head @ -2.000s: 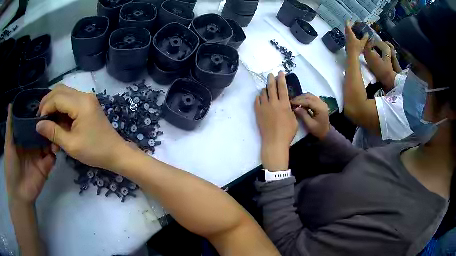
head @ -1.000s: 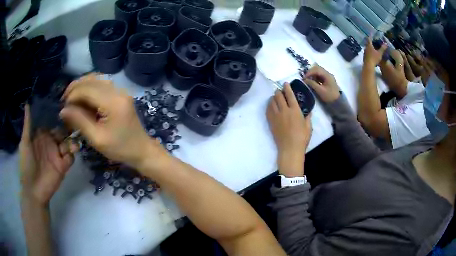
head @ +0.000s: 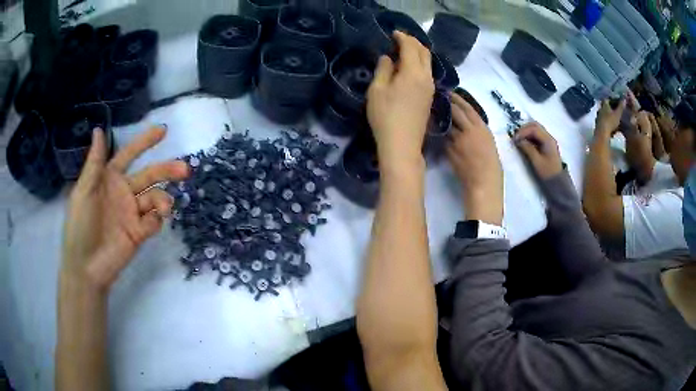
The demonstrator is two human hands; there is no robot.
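Observation:
My left hand (head: 114, 210) is open and empty, palm up with fingers spread, left of the loose heap of small dark clips (head: 248, 206). My right hand (head: 403, 103) reaches over the cluster of black cup-shaped housings, with its fingertips at the rim of one housing (head: 439, 69). Whether it grips that housing is hard to see. Its wrist partly hides a lower housing (head: 359, 164). Other housings (head: 290, 76) stand stacked behind the heap. A dark housing (head: 80, 134) stands just beyond my left fingertips, in the left group.
More housings (head: 126, 88) stand at the far left. At right, a neighbour's hands (head: 477, 156) are at a housing and a small group of clips (head: 506, 109). Further housings (head: 528, 53) and grey blocks (head: 607, 42) lie beyond. Another worker's arm (head: 603, 183) is at far right.
The housing is out of my left hand, which has opened. My right hand has moved right from it to the housing cluster. The view has shifted left.

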